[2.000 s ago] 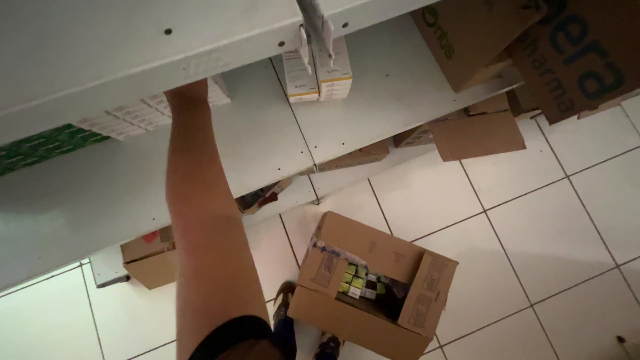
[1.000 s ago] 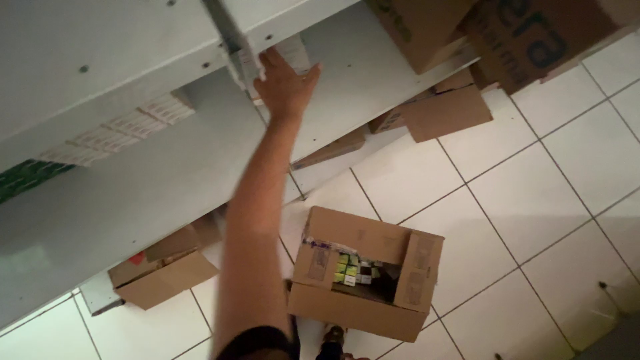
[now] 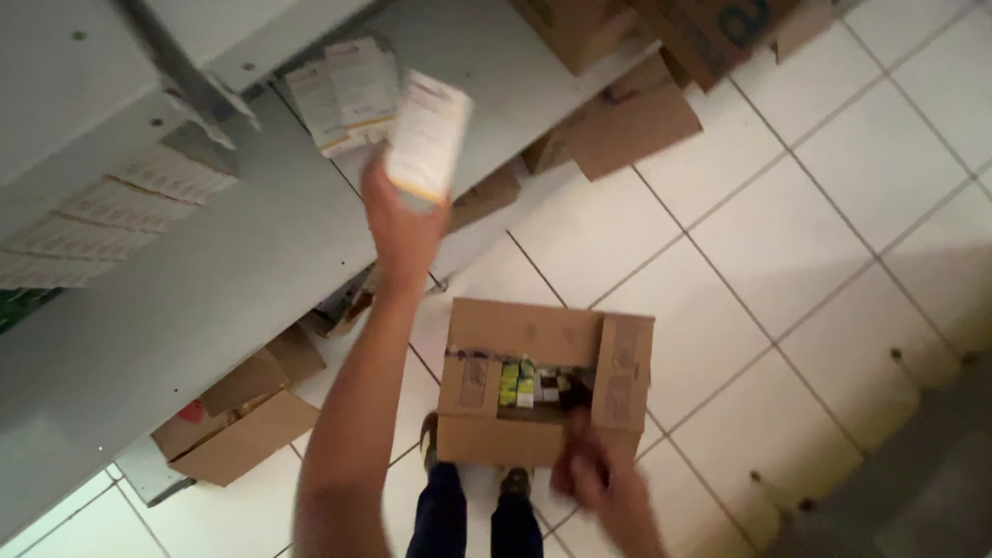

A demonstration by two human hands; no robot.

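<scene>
My left hand grips a white carton with a yellow edge above the metal shelf. Beside it, two stacks of similar white cartons stand on the shelf. My right hand, blurred, is over the near right edge of an open cardboard box on the floor; whether it holds anything cannot be told. Small green and white boxes lie inside that cardboard box.
A row of white cartons lines the grey metal shelf at left. Below it sits an open cardboard box. More cardboard boxes are at upper right. My feet stand against the floor box.
My left hand was reaching at the cartons behind the shelf upright and now holds one away from the stacks. My right hand has come into view. The view has shifted.
</scene>
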